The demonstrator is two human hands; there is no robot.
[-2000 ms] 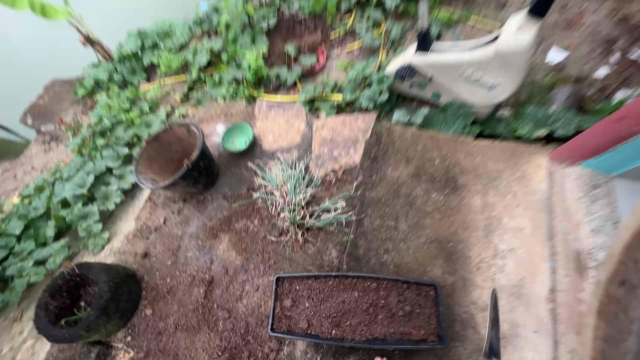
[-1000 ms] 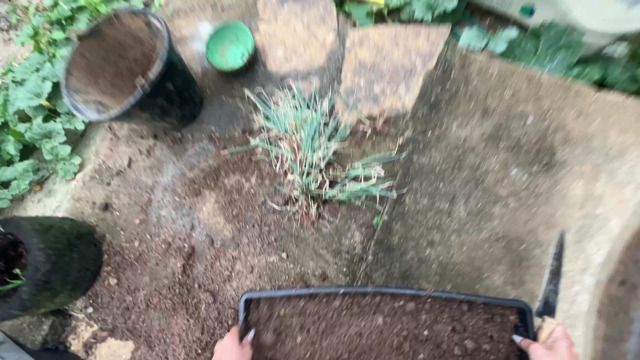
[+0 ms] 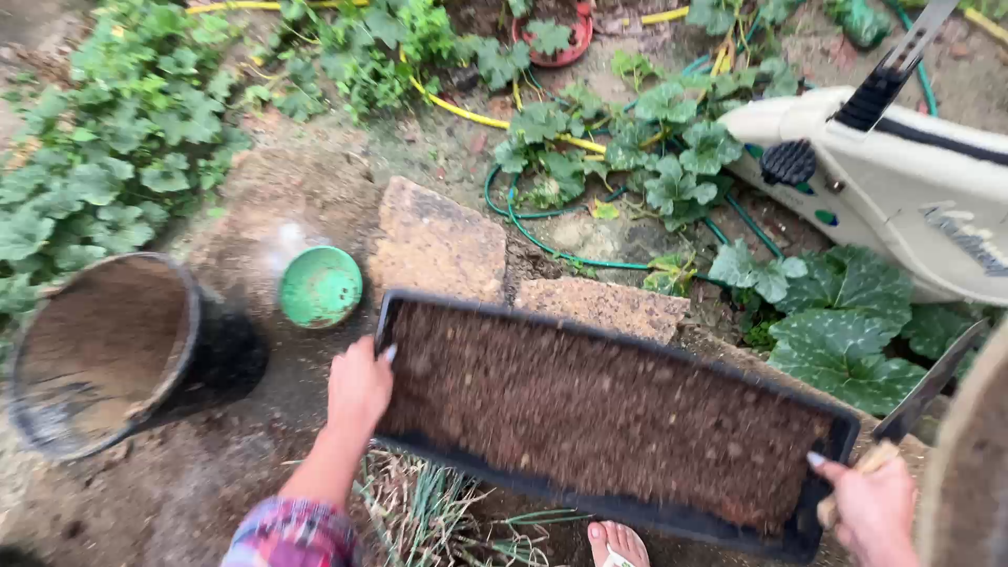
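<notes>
A black rectangular plastic planter (image 3: pixel 598 409) full of dark brown soil is held between both hands, tilted in the view. My left hand (image 3: pixel 360 383) grips its left end, thumb over the rim. My right hand (image 3: pixel 870 492) holds its right end and also the wooden handle of a knife (image 3: pixel 929 386), whose long blade points up and right. Below the planter, partly covered by it, is a clump of thin green and dry leaves (image 3: pixel 429 504). A sandalled foot (image 3: pixel 618 543) shows under the planter's lower edge.
A black bucket (image 3: pixel 228 346) holding soil leans at the left, beside a green bowl (image 3: pixel 320 287). Stone slabs (image 3: pixel 437 240) lie behind the planter. Leafy vines, a green hose (image 3: pixel 583 260) and a yellow hose (image 3: pixel 465 114) run across the back. A cream exercise machine (image 3: pixel 890 189) stands at the right.
Both hands have come to the planter's ends. It has been lifted from the ground and moved forward over the leafy clump, toward the stone slabs. The knife, earlier lying beside it, is in my right hand.
</notes>
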